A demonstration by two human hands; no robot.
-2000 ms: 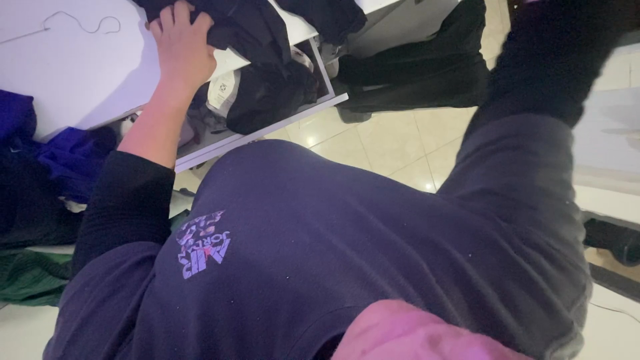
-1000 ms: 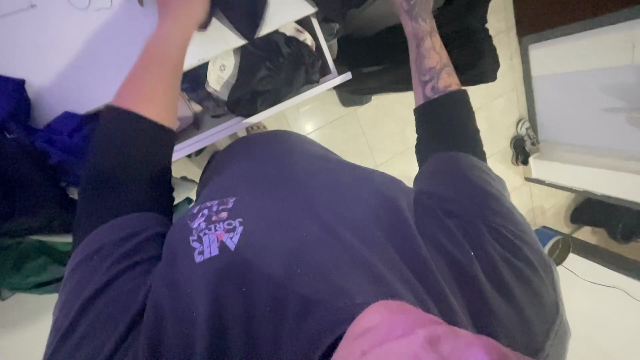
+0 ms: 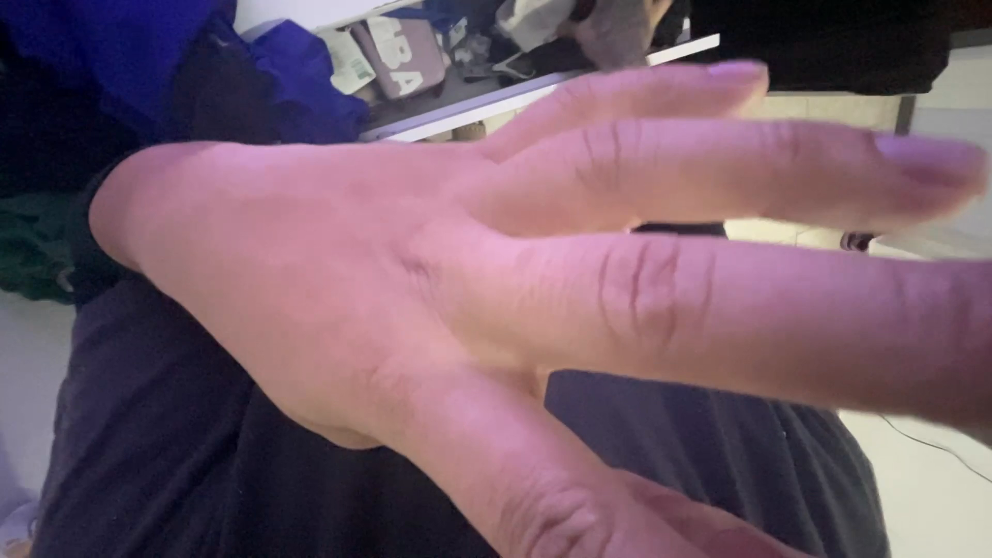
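Note:
My left hand (image 3: 434, 263) is very close to the camera and fills the middle of the view, its back towards me. Its fingers are spread to the right and nothing shows in it; the index fingertip runs out of frame and the thumb is cut off below. Behind it an open drawer (image 3: 504, 101) holds a mauve case with large white letters (image 3: 399, 58), a white packet with a label (image 3: 346, 63) and other small things. A blurred shape over the drawer seems to be my right hand (image 3: 616, 35), mostly hidden; its grip cannot be made out.
Blue cloth (image 3: 306, 81) lies left of the drawer, with green cloth (image 3: 35, 248) below it. Dark cloth (image 3: 814, 46) is at the upper right, over the light tiled floor. A thin cable (image 3: 930, 446) crosses a white surface at the lower right.
My left hand has moved from the white top by the drawer to right in front of the camera. The black cloth it was on two seconds ago no longer shows there.

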